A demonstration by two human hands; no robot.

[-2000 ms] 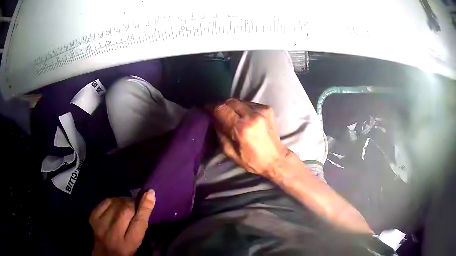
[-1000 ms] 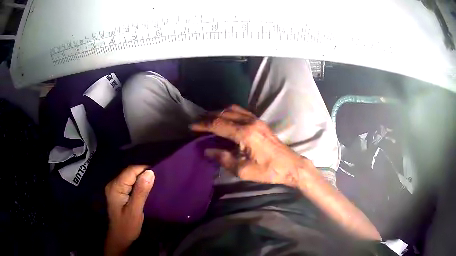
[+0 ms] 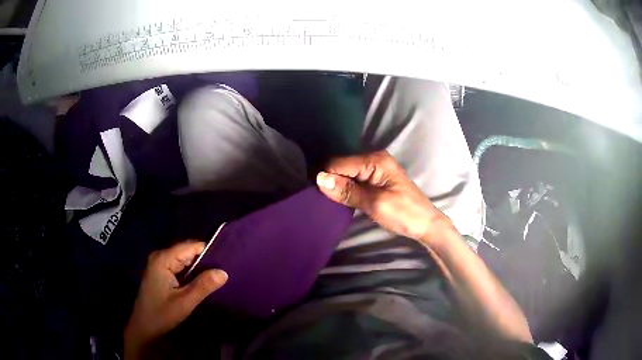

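A purple fabric panel (image 3: 274, 253) lies over my lap, stretched between my two hands. Its upper left edge shows a thin white line near my left hand. My left hand (image 3: 172, 288) holds that edge at the left, with the thumb on top of the cloth. My right hand (image 3: 380, 197) pinches the panel's upper right corner between thumb and fingers. The far side of the panel falls into dark shadow and is hard to make out.
A white table (image 3: 281, 49) with a printed ruler crosses the top. White strips with black lettering (image 3: 111, 183) lie on dark purple cloth at the left. A curved green bar (image 3: 517, 143) and white scraps (image 3: 538, 211) are at the right. Grey-trousered legs are below the table.
My right hand, open and blurred one second ago, now pinches the panel's corner. The panel is spread flatter, and a white line shows at its edge. My left hand has moved slightly down.
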